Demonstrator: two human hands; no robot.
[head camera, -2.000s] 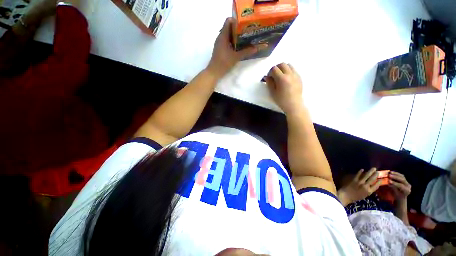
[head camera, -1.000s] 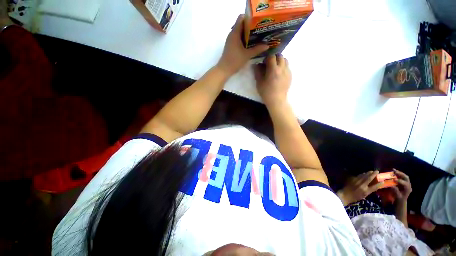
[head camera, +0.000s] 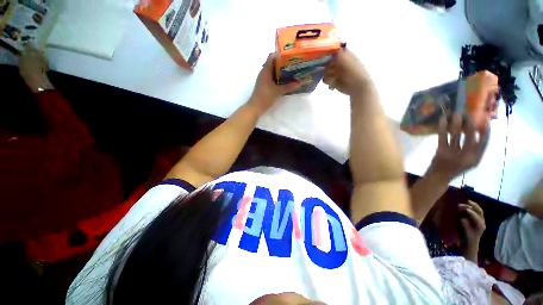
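An orange and dark retail carton (head camera: 306, 50) stands in front of me, its orange end with a black hang slot facing up. My left hand (head camera: 271, 83) grips the carton at its left side, thumb across the lower dark front. My right hand (head camera: 348, 70) is at the carton's right edge, fingers curled by its upper right corner. A tiny dark spot shows at its fingertips; I cannot tell what it is or whether the hand holds it.
Another carton (head camera: 172, 33) lies at upper left. At right a neighbour's hand (head camera: 461, 143) touches a blurred carton (head camera: 443, 104), near a black tangled heap (head camera: 505, 74). A red-sleeved person's hand (head camera: 34, 68) is at far left, beside a white flat pad (head camera: 89, 27).
My right hand has moved from below the carton to its upper right edge. The carton sits lower in view, its slotted end now showing fully. The neighbour's hand has reached the right carton, which has shifted left.
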